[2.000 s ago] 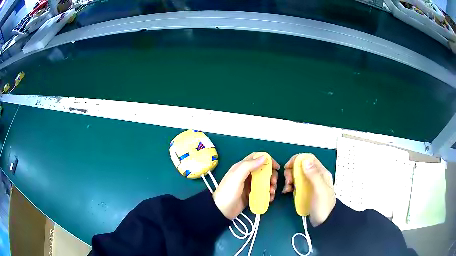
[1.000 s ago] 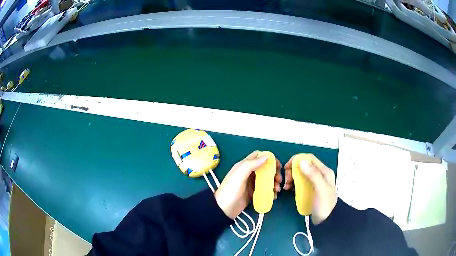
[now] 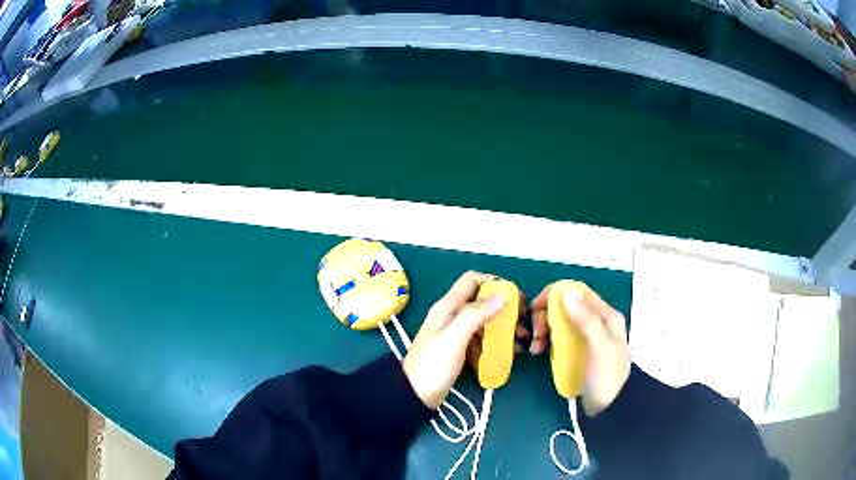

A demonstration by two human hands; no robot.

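Observation:
My left hand (image 3: pixel 443 339) holds one yellow electronic unit (image 3: pixel 498 336) on edge, its narrow side up and its white cord hanging toward me. My right hand (image 3: pixel 603 349) holds a second yellow unit (image 3: pixel 567 339) the same way, its cord ending in a loop. The two units are side by side with a small gap; the fingers behind them are partly hidden. A third yellow unit (image 3: pixel 363 283) with blue and white patches lies flat on the green bench left of my left hand, its doubled white cord running under my left arm.
White paper sheets (image 3: pixel 699 323) and a yellowish-green sheet (image 3: pixel 803 356) lie at the right. A pale rail (image 3: pixel 310 211) edges the green conveyor (image 3: pixel 422 141). More yellow units (image 3: pixel 49 145) are at the far left. A small dark object (image 3: pixel 27 313) and an open carton (image 3: pixel 56 417) are at the left.
The units in my hands stay upright side by side; the left one has shifted slightly right and its tilt has changed a little. The yellow units at the far left have moved slightly right.

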